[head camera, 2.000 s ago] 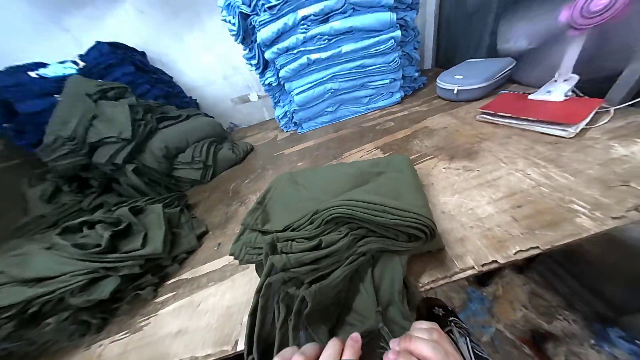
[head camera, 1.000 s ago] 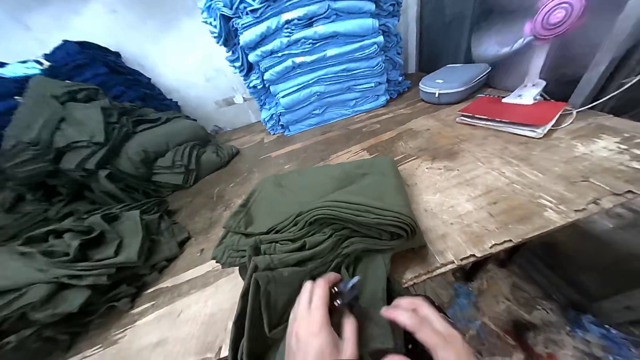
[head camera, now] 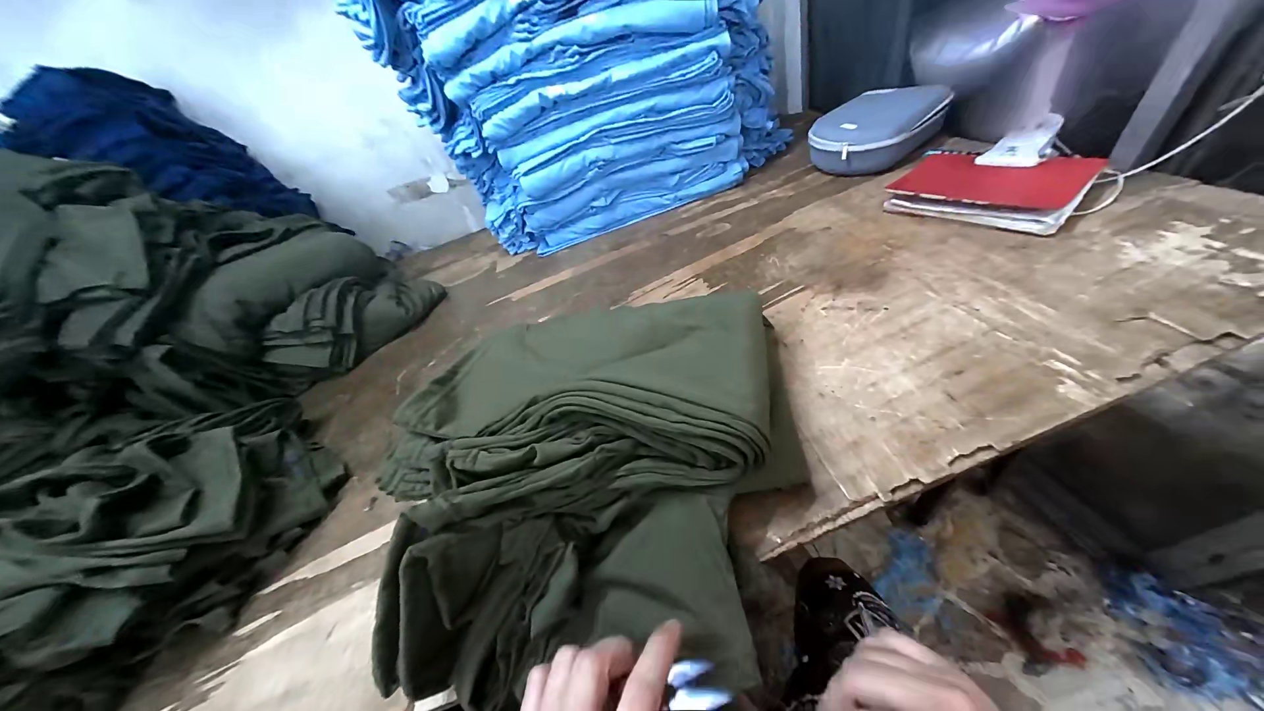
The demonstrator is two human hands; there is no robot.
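Folded olive-green cloth [head camera: 612, 365] lies in a layered stack on the worn wooden table, its lower part draping toward me over the near edge. At the bottom of the head view my left hand [head camera: 602, 676] is over the draped cloth, fingers bent around a small blue-and-silver object [head camera: 696, 683], partly cut off by the frame; its kind is unclear. My right hand [head camera: 894, 676] is to the right, past the cloth, with fingers curled; whether it holds anything is hidden.
A heap of olive-green cloth [head camera: 128, 474] covers the left side, dark blue cloth [head camera: 158, 138] behind it. Light-blue folded fabric [head camera: 612, 118] is stacked at the back. Right of it are a grey zip case [head camera: 879, 128], a red-covered book [head camera: 997, 183] and a pink-and-white fan [head camera: 1042, 89].
Both hands have moved down toward the bottom edge since one second ago, and the right hand is now off the cloth. The small blue object has moved down with my left hand.
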